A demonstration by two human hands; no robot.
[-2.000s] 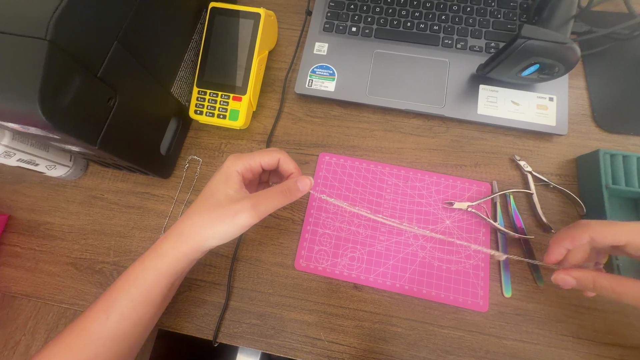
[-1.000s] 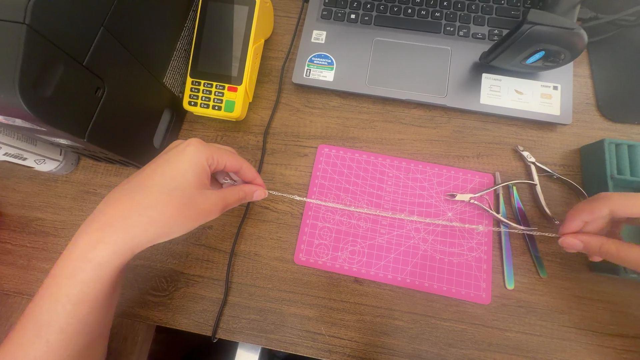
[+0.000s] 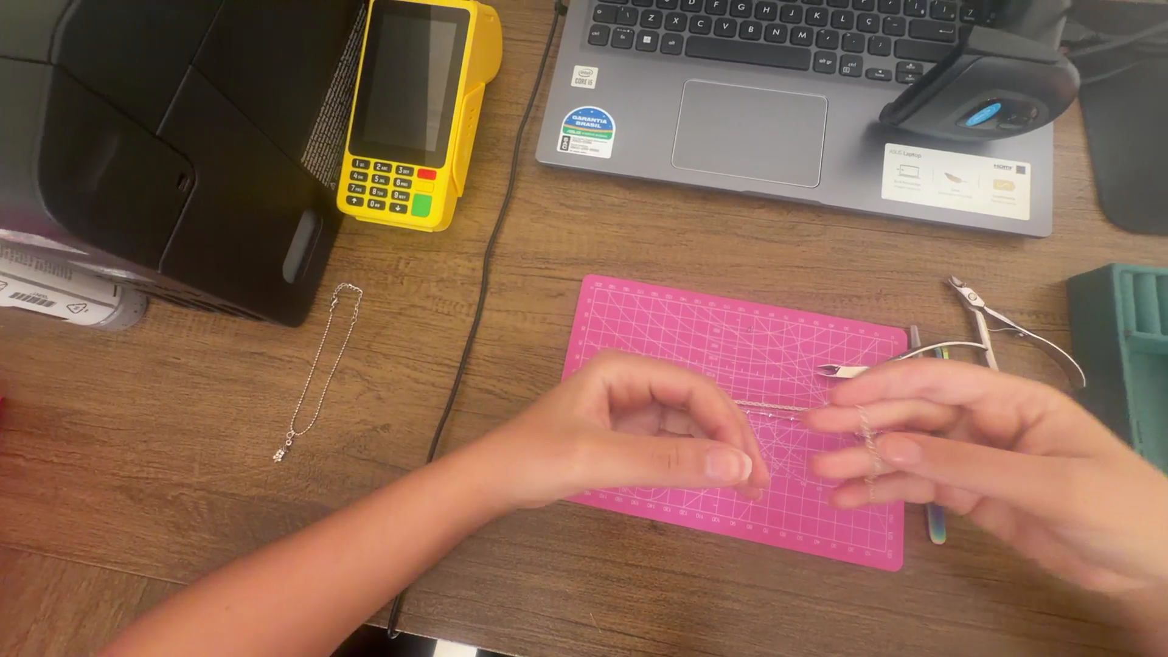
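Observation:
Thin silver-coloured chain strands (image 3: 771,408) stretch between my hands above a pink cutting mat (image 3: 730,520). My left hand (image 3: 671,433) is curled over the mat, thumb near the fingertips; the chain's left end runs behind its fingers. Over the mat's right side, my right hand (image 3: 949,438) has chain draped across its fingers, with the thumb against them. Just above that hand lie metal nippers (image 3: 844,370), partly hidden by it. Another pair of nippers (image 3: 981,319) rests farther right. Tweezers (image 3: 936,525) are mostly covered by my right hand.
A silver-coloured chain with a pendant (image 3: 315,365) lies at left on the wooden table. A black machine (image 3: 182,164), yellow card terminal (image 3: 411,109) and laptop (image 3: 630,119) with a black scanner-like device (image 3: 995,91) stand behind. A black cable (image 3: 484,274) crosses the table; a green tray (image 3: 1104,356) sits right.
My hands have come together over the mat; earlier they held the chain stretched out across it. The chain now lies over my right fingers.

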